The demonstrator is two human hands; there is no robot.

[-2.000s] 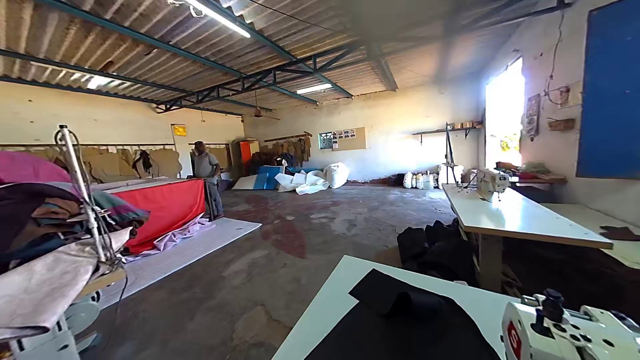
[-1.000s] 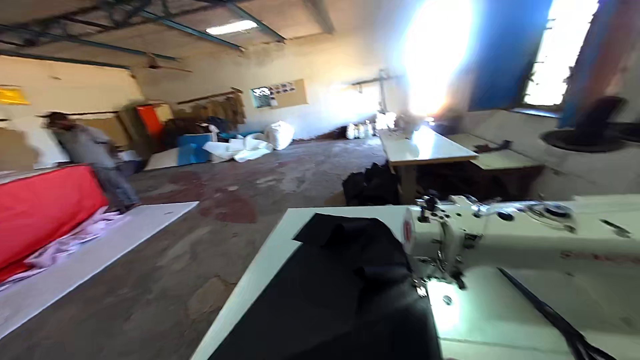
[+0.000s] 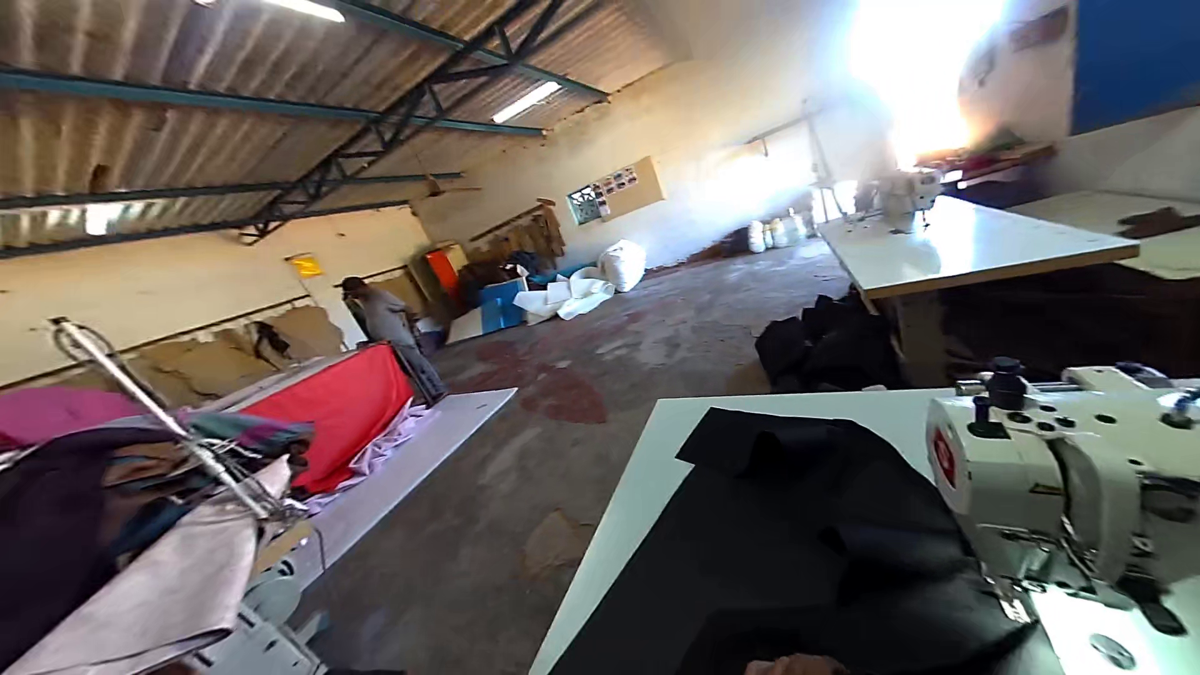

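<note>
A small part of one of my hands (image 3: pixel 797 665) shows at the bottom edge, against black fabric (image 3: pixel 759 544); which hand it is and whether it grips the cloth, I cannot tell. The rest of my hands is hidden or out of view. The fabric lies in loose folds over a white sewing table (image 3: pixel 628 506), one flap turned over near the far edge. To its right stands a white industrial sewing machine (image 3: pixel 1050 459), its lamp lit over the needle area. The cloth reaches up to the presser foot (image 3: pixel 1012 600).
Another white table (image 3: pixel 975 244) with a sewing machine (image 3: pixel 905 197) stands ahead right, black cloth (image 3: pixel 825 342) heaped beside it. At left are piled fabrics (image 3: pixel 141 525), a metal stand (image 3: pixel 159 403) and red cloth (image 3: pixel 337 412) over a long table. A person (image 3: pixel 389 333) stands beyond.
The view has swung right, then back left and tilted. A bit of hand now shows at the bottom edge; the scissors seen on the machine table one second ago are out of view.
</note>
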